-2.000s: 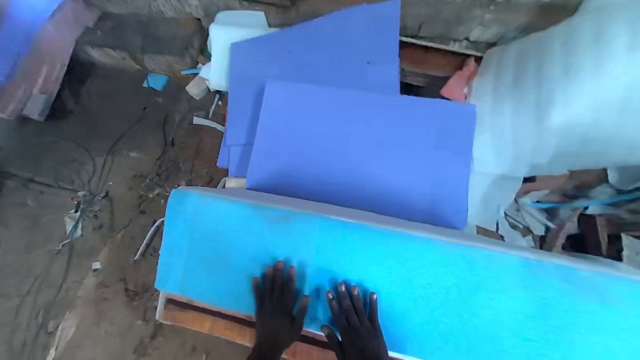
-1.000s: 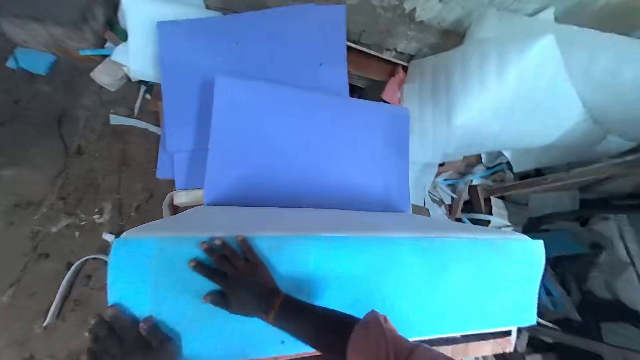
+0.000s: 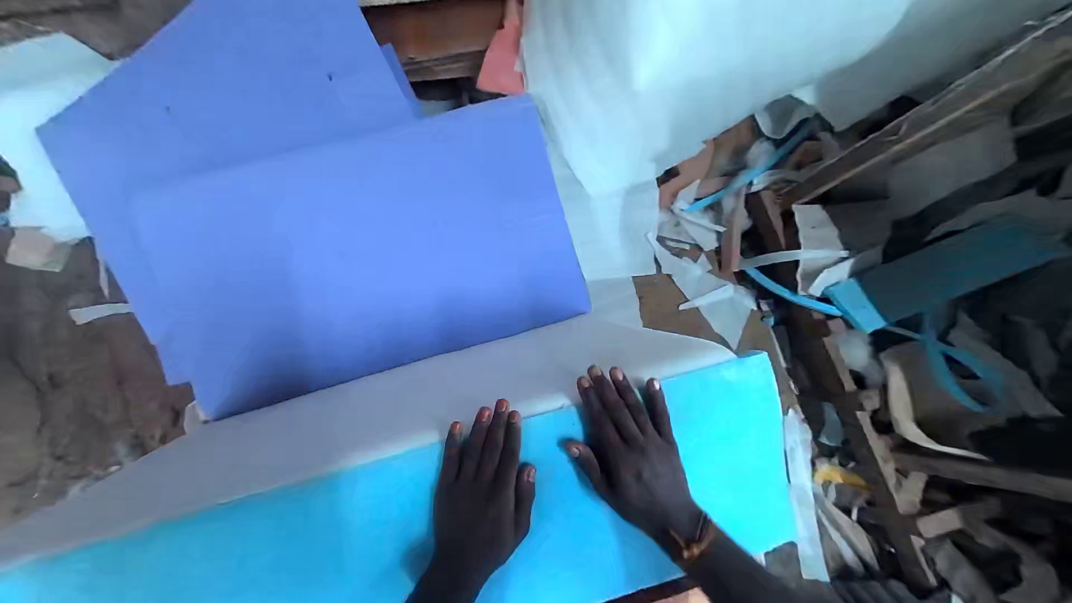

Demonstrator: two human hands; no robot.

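A bright blue sheet (image 3: 335,536) lies across the bottom of the view over a whitish sheet (image 3: 377,419), whose strip shows along its far edge. My left hand (image 3: 481,494) rests palm down on the blue sheet, fingertips near that edge. To its right, my right hand (image 3: 632,452) also presses flat, its fingertips reaching onto the whitish strip; an orange-brown band circles its wrist. Neither hand grips anything. Beyond the strip lies a purple sheet (image 3: 360,260), overlapping another purple sheet (image 3: 251,75).
A large white sheet (image 3: 712,75) hangs or drapes at the back right. Offcuts and strips litter the right side around a wooden beam (image 3: 930,109) and a dark blue piece (image 3: 963,268). Brown ground (image 3: 50,352) shows at the left.
The view has shifted toward the sheet's right end. Both hands, apart on the blue sheet a second ago, now lie side by side near its far edge.
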